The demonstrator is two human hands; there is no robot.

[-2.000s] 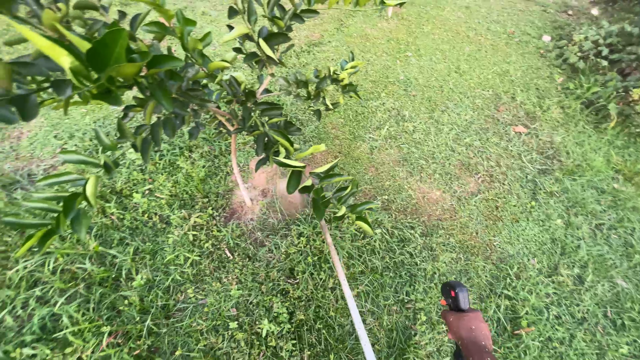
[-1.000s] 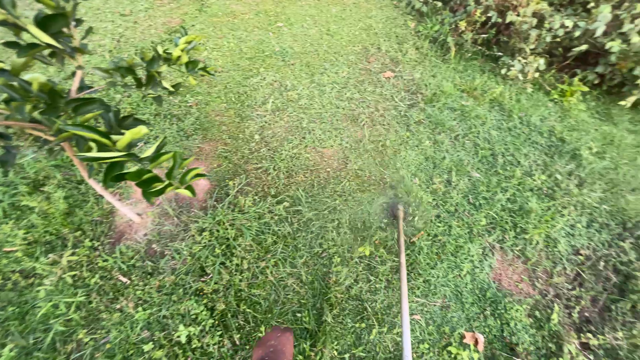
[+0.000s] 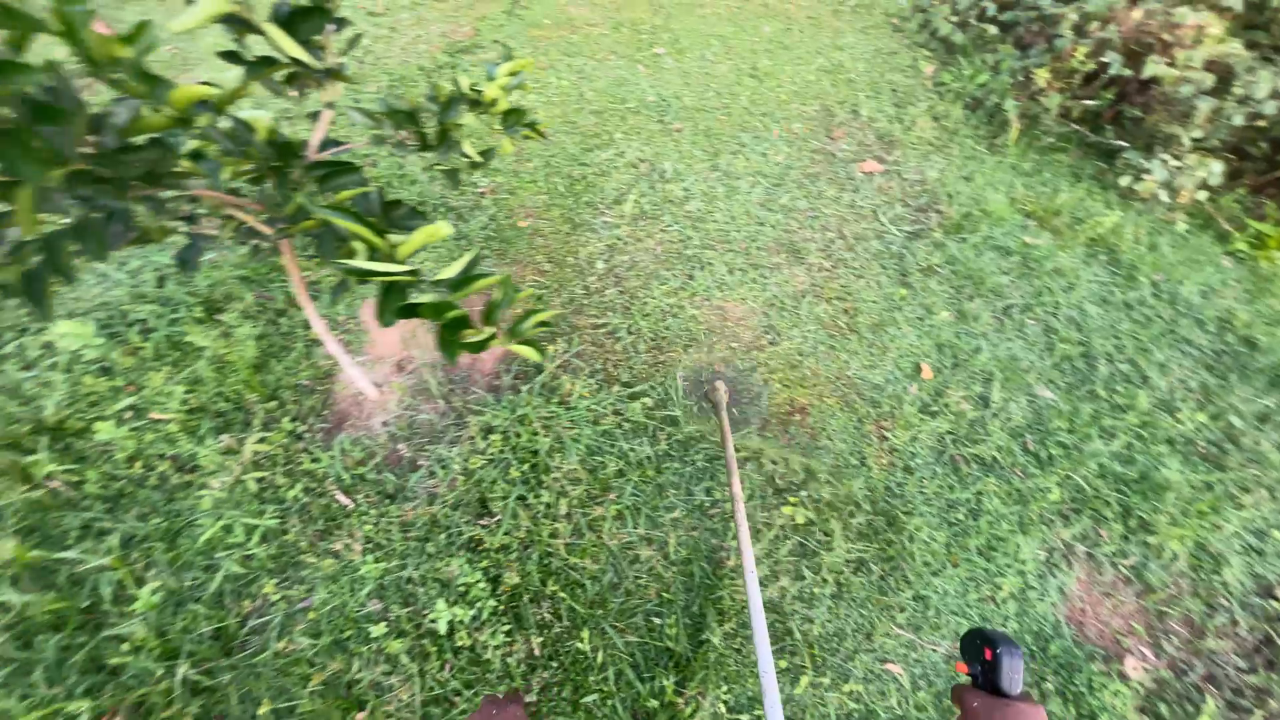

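Note:
The pale shaft of a string trimmer [image 3: 748, 555] runs up from the bottom edge to its cutting head [image 3: 718, 392], which is low over the grass with a dark blur around it. At the bottom right, my right hand [image 3: 998, 706] is closed around a black trimmer handle [image 3: 992, 661] with red-orange controls. Only a small part of my left hand [image 3: 500, 708] shows at the bottom edge, left of the shaft; its fingers and anything in them are out of view. Taller grass [image 3: 560, 560] lies around and below the cutting head.
A small leafy tree [image 3: 330, 325] leans at the left, its trunk rising from a patch of bare soil [image 3: 400, 345]. Dense shrubs [image 3: 1150, 90] border the upper right. Dry leaves [image 3: 870, 167] and another bare patch [image 3: 1105, 610] mark the grass.
The trimmer's head, hidden behind foliage two seconds ago, came into view right of the tree and now stands nearer to the tree than one second ago. The black handle is back in view.

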